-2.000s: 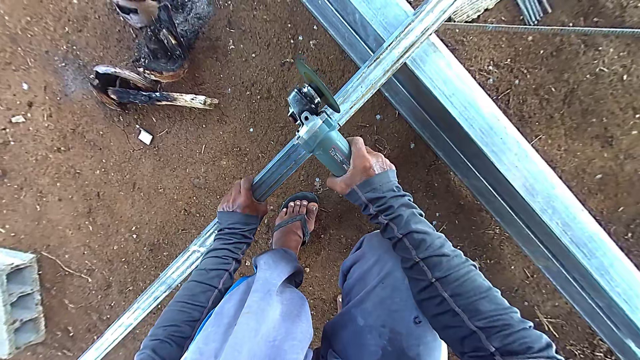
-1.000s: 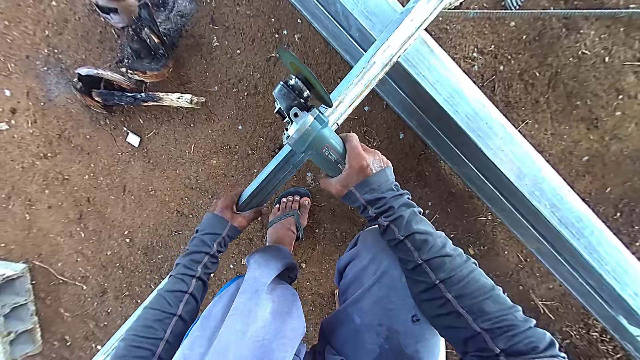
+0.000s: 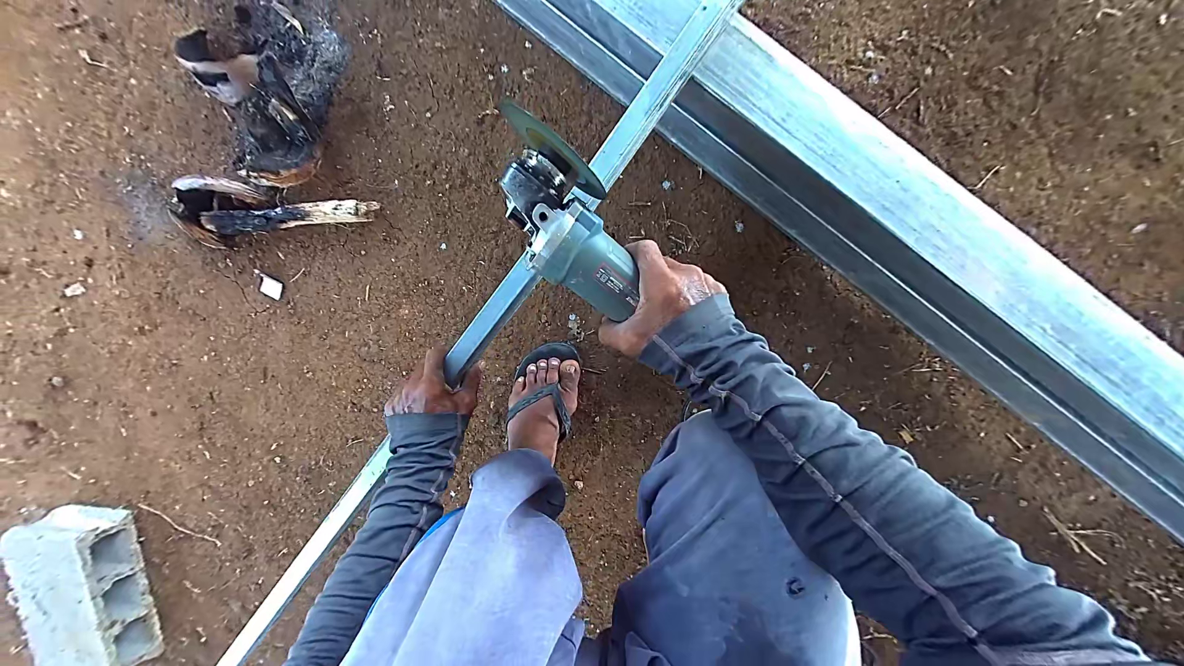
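My right hand (image 3: 661, 294) grips the body of a teal angle grinder (image 3: 587, 257), whose thin cutting disc (image 3: 552, 148) stands tilted at the upper end. My left hand (image 3: 433, 388) is closed around a narrow galvanized steel profile (image 3: 495, 319), which runs diagonally from the lower left to the top. The grinder's head lies over this profile between my hands and hides part of it. Farther up, the profile crosses over wide galvanized steel channels (image 3: 879, 176). Whether the disc touches metal or spins, I cannot tell.
My sandalled foot (image 3: 544, 398) is on the brown soil just right of my left hand. A hollow concrete block (image 3: 79, 587) lies at the lower left. Charred wood (image 3: 287, 217) and ash (image 3: 310, 55) are at the upper left. The wide channels cross the right side.
The grinder has shifted a little along the profile toward its upper part between the first frame and the second, and its disc is turned slightly differently. Both hands keep their holds.
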